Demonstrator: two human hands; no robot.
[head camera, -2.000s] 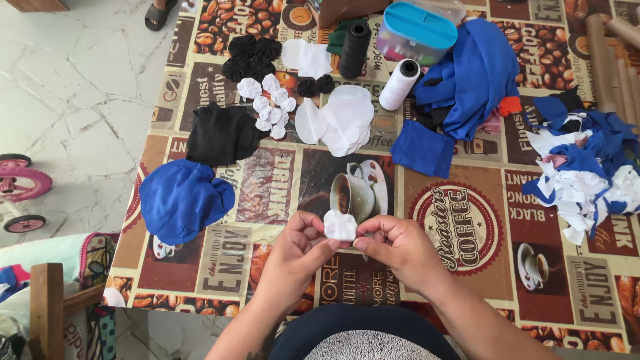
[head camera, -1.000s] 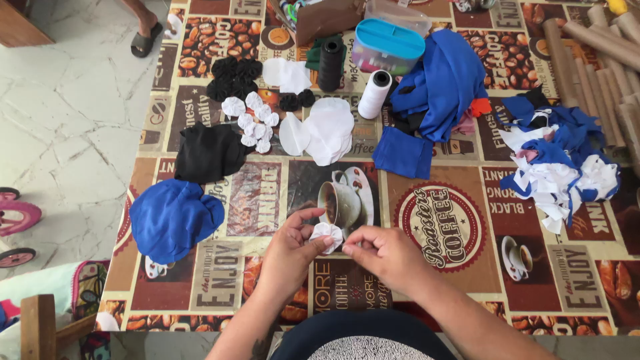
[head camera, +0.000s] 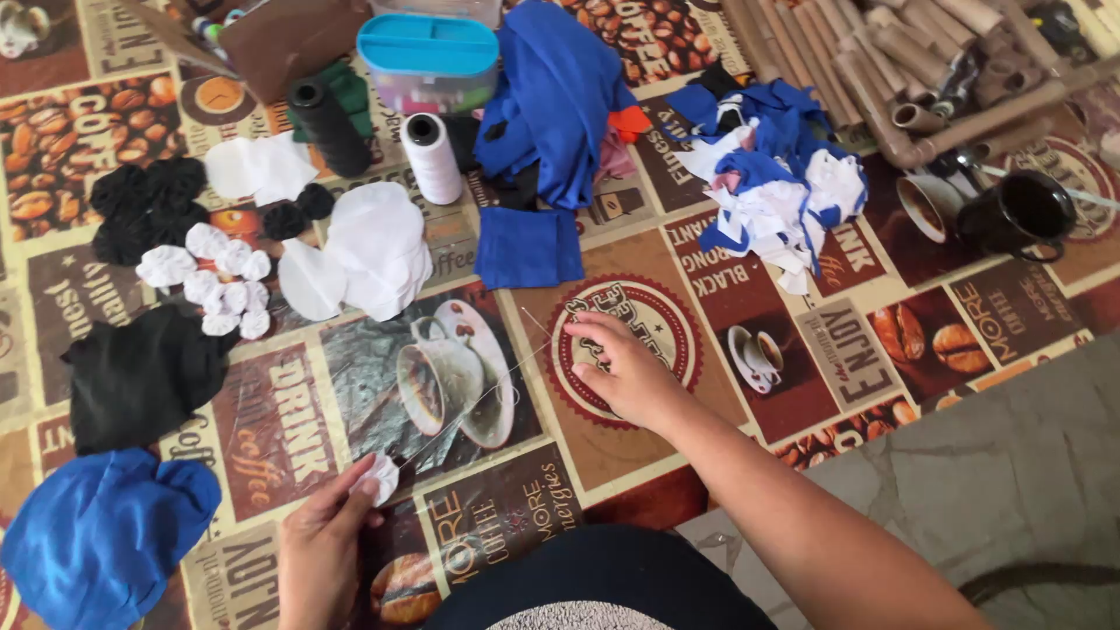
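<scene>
My left hand (head camera: 337, 525) pinches a small gathered white fabric rosette (head camera: 381, 479) between thumb and fingers near the table's front edge. A thin white thread (head camera: 455, 423) runs from it up to the right, toward my right hand (head camera: 617, 363). What looks like a sewing needle (head camera: 535, 322) shows just beyond the right fingertips; whether the fingers touch it is hard to tell. White rosettes (head camera: 214, 284) lie in a group beside black rosettes (head camera: 149, 206). Flat white fabric circles (head camera: 376, 254) are piled next to them. A white thread cone (head camera: 432, 159) and a black thread cone (head camera: 331, 131) stand behind.
Blue folded fabric (head camera: 529, 248) and a bigger blue cloth (head camera: 560, 96) lie behind. Black cloth (head camera: 144, 372) and bunched blue fabric (head camera: 105, 534) are at left. Fabric scraps (head camera: 770, 192), a dark mug (head camera: 1017, 214), brown tubes (head camera: 910, 52) and a blue-lidded container (head camera: 429, 52) also stand about.
My hands were together at the white piece; now my right hand is off to the right, with thread stretched between them. The view has shifted right and turned.
</scene>
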